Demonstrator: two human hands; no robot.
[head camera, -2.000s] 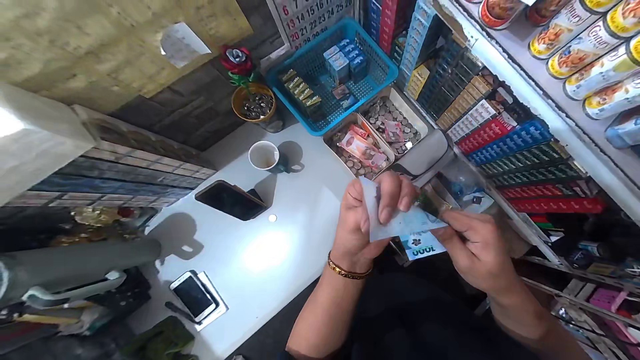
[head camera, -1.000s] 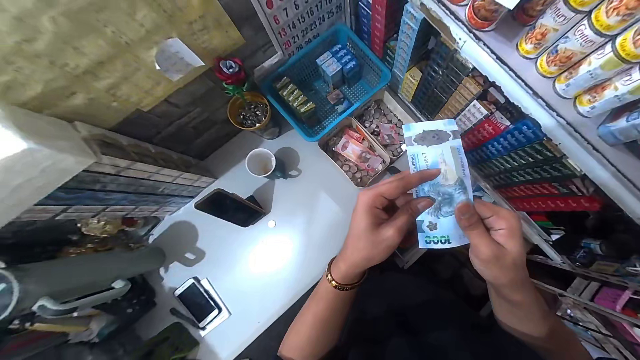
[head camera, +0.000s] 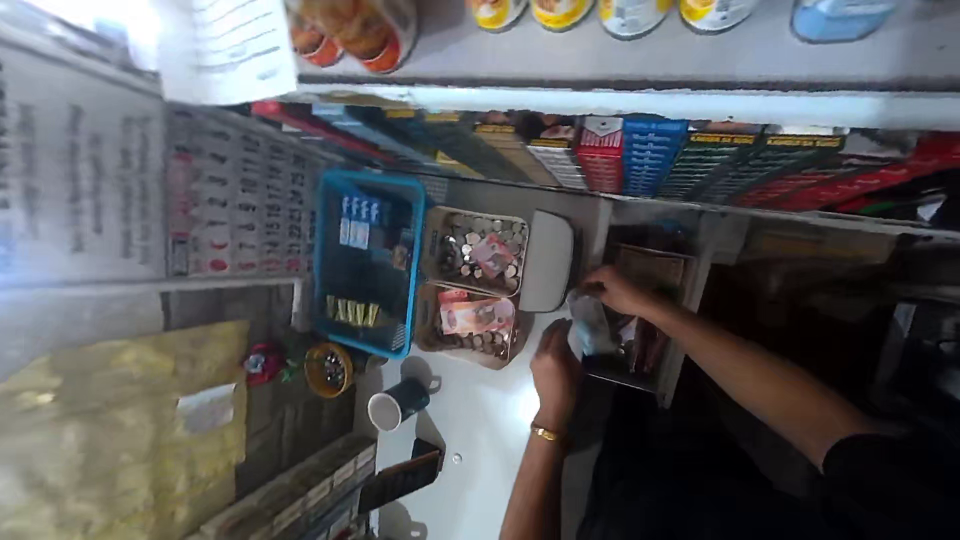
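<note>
My right hand (head camera: 619, 291) grips the upper end of a pale blue banknote (head camera: 591, 322) over an open drawer (head camera: 667, 367). Beside the note's lower left edge is my left hand (head camera: 555, 364), a bracelet on its wrist; blur hides whether its fingers touch the note. Inside the drawer lie more banknotes (head camera: 646, 345), partly hidden by the right hand and forearm. Left of the drawer, two coin trays hold coins and orange-red banknotes: the upper tray (head camera: 431, 247) and the lower tray (head camera: 426, 322). A grey lid-like piece (head camera: 547, 262) stands between the upper tray and the drawer.
A blue plastic basket (head camera: 412, 300) with small packs stands left of the trays. Nearer are a dark mug (head camera: 409, 397), a phone (head camera: 401, 480) and a yellow pot (head camera: 311, 371) of small items. Cigarette cartons (head camera: 652, 154) line the shelf beyond, under a ledge (head camera: 637, 97) bearing cans.
The view has turned strongly. My hands have moved with the blue banknote from above my lap to the open drawer. The left hand no longer plainly holds the note.
</note>
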